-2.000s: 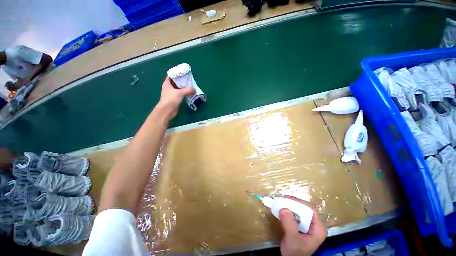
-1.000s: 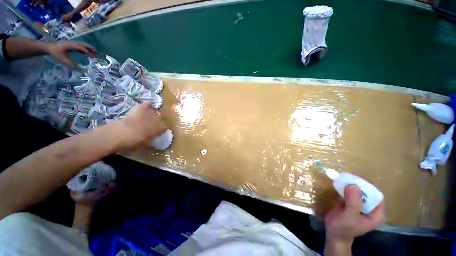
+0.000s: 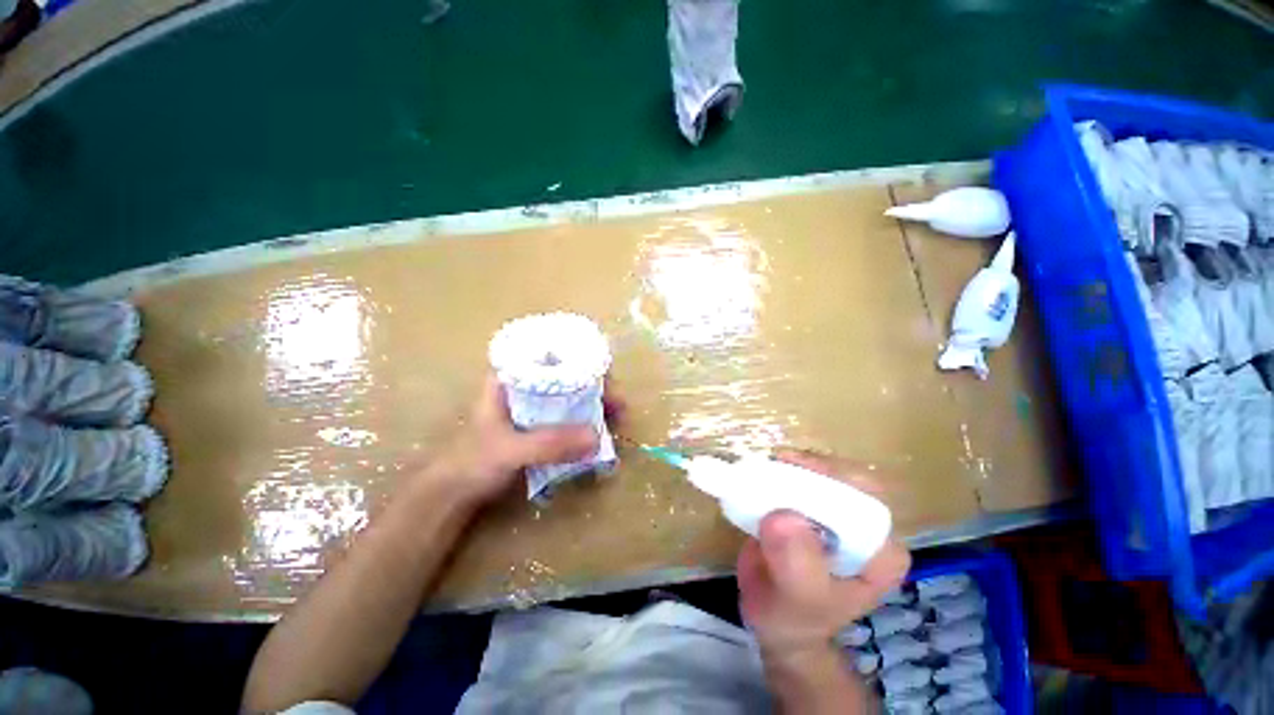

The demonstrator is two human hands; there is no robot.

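My left hand (image 3: 510,444) grips a grey-white gathered fabric piece (image 3: 556,405) above the middle of the tan board (image 3: 419,293). The piece is upright, its thick scalloped rim on top and its lower end partly behind the fingers. My right hand (image 3: 803,573) holds a white glue bottle (image 3: 796,510). Its thin teal nozzle tip (image 3: 660,455) points left at the piece, a little to its right and apart from it. Another fabric piece (image 3: 703,63) lies on the green belt, cut off by the top edge.
Stacked grey pieces (image 3: 84,465) lie at the board's left end. A plain spare bottle (image 3: 964,212) and a blue-printed one (image 3: 984,314) lie at its right. A large blue crate (image 3: 1083,335) of pieces is at right. A lower blue crate (image 3: 1009,629) and something red (image 3: 1104,608) are below.
My left hand has left the stack and now holds a piece at the board's middle. The nozzle is beside that piece. The view has turned right. The other person's hands are out of view.
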